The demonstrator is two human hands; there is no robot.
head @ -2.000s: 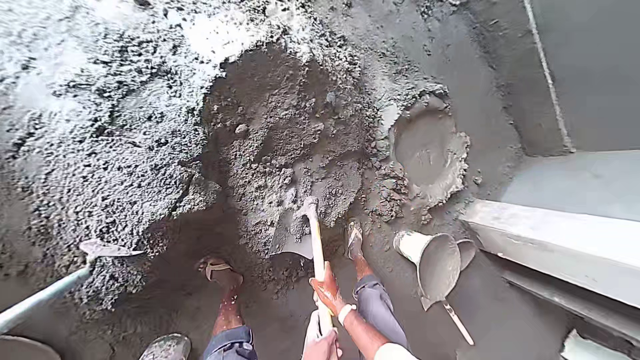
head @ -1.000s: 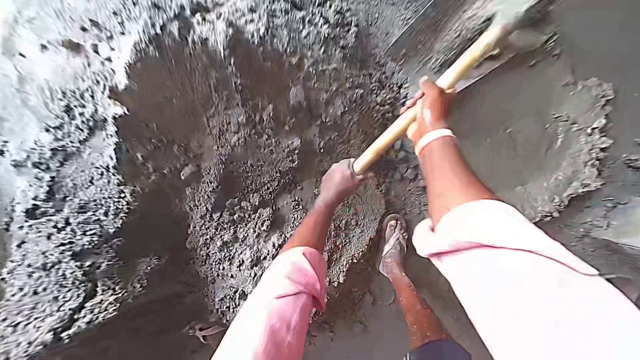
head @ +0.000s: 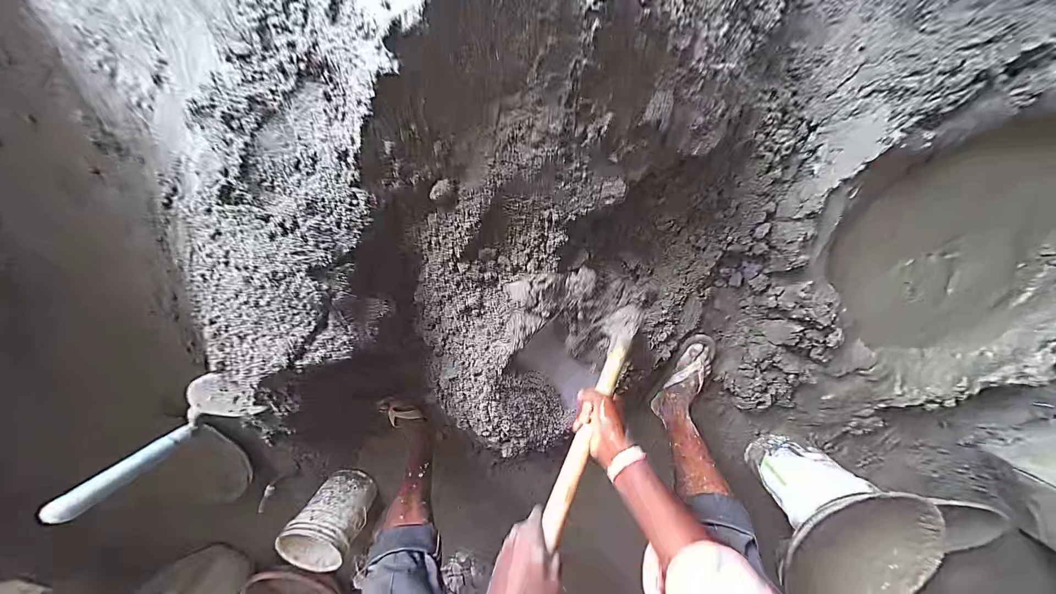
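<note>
A hoe with a pale wooden handle (head: pixel 569 483) runs up from the bottom centre, its metal blade (head: pixel 557 363) in the loose grey mortar mix (head: pixel 487 388) between my feet. My right hand (head: pixel 604 425), with a white band at the wrist, is closed around the middle of the handle. Lower down, my left hand (head: pixel 525 557) grips the handle near its end and is blurred. Part of the blade is hidden under the mix.
A wet grey pool (head: pixel 949 247) lies at the right. A second hoe (head: pixel 115 474) rests at the lower left near a dirty bucket (head: pixel 326 520). At the lower right stand a white bucket (head: pixel 808 474) and a round pan (head: pixel 866 544). My sandalled feet flank the mix.
The hoe has swung from over the wet pool at the upper right back to the mix between my feet. Both hands have moved down with it, still on the handle.
</note>
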